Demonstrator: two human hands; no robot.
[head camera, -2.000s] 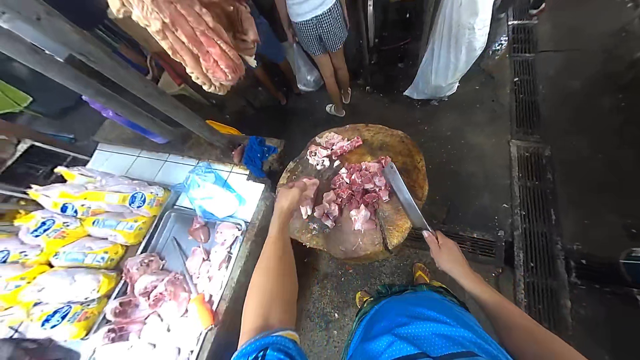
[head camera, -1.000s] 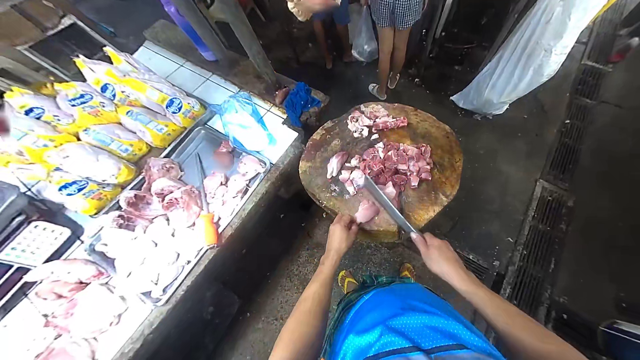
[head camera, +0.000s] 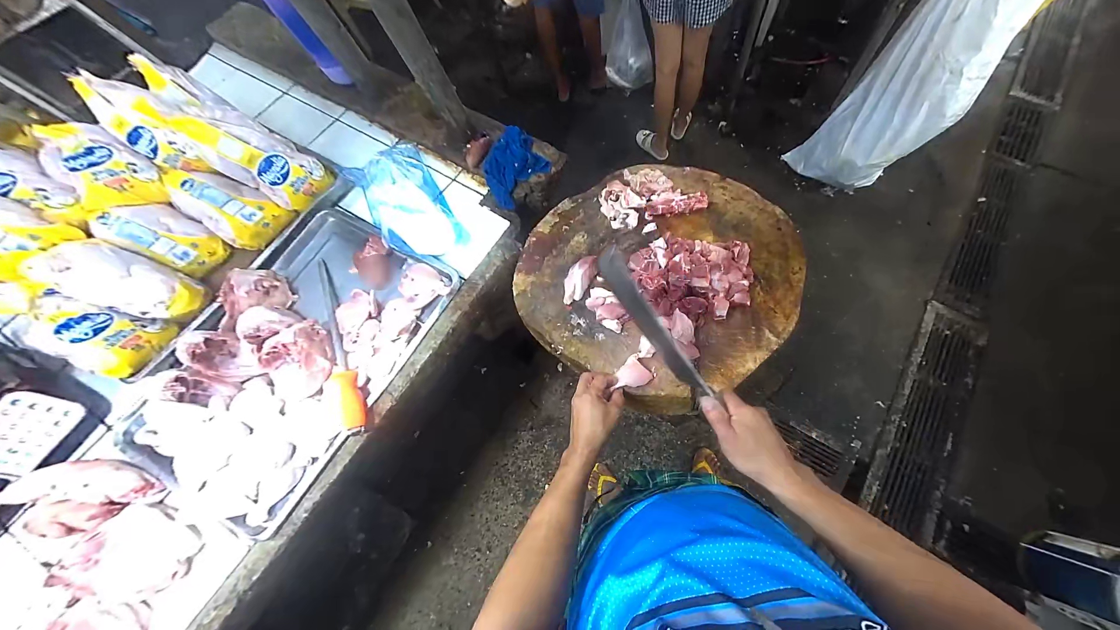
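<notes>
My left hand pinches a small pale piece of raw meat at the near edge of a round wooden chopping block. In my right hand is the handle of a long-bladed knife, its blurred blade slanting up and left over the block. Right of the blade lies a heap of cut red meat, with paler pieces around its left and near sides. Farther back on the block are more pale and red meat pieces. Whether the blade touches anything cannot be told.
On the tiled counter at left are a metal tray of chicken pieces, an orange-handled knife, yellow-bagged chickens and a blue plastic bag. People's legs show beyond the block. A white plastic sack hangs at right.
My left hand has come from the block's left side to its near edge. The knife has moved from the right side of the heap to its left. The view has shifted left.
</notes>
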